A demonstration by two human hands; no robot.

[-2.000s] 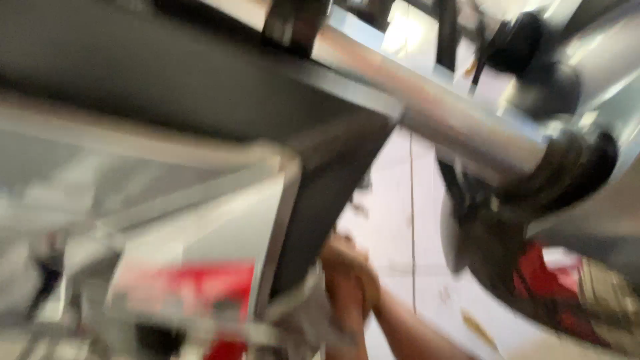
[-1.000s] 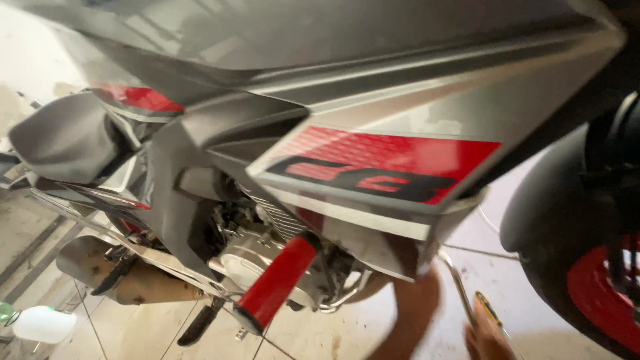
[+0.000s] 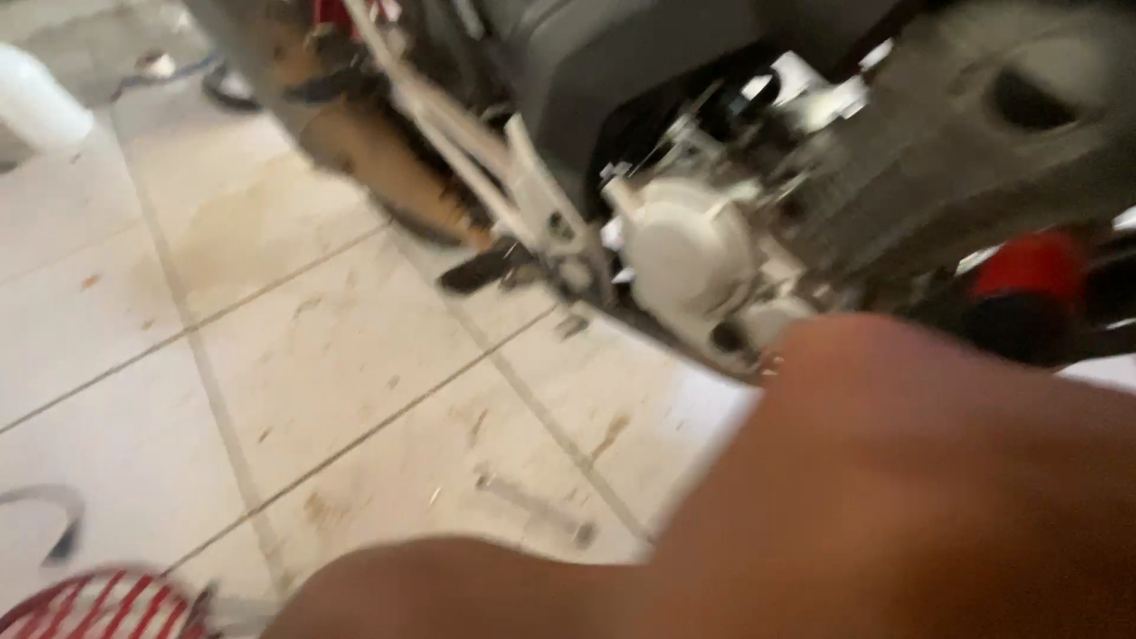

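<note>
Neither my left hand nor my right hand can be made out. Blurred bare skin, which looks like bent legs, fills the lower right and bottom edge. Beyond it stands a motorcycle, with its round metal engine cover [image 3: 692, 248] near the middle and a dark foot peg [image 3: 484, 269] to the left of that. The exhaust muffler [image 3: 373, 164], brown-stained, runs toward the upper left. At the right is a red and black cylindrical part [image 3: 1034, 284]. A slim metal tool, seemingly a wrench [image 3: 532, 508], lies on the floor.
Stained pale floor tiles [image 3: 346, 390] have dark joints. A white plastic container [image 3: 40, 102] stands at the upper left. At the lower left are a red-and-white striped object [image 3: 106, 608] and a curved grey thing [image 3: 67, 524]. The motorcycle blocks the upper right.
The view has swung down and left from the side fairing to the engine and floor. Both hands, seen low beside the fairing one second ago, are out of sight now.
</note>
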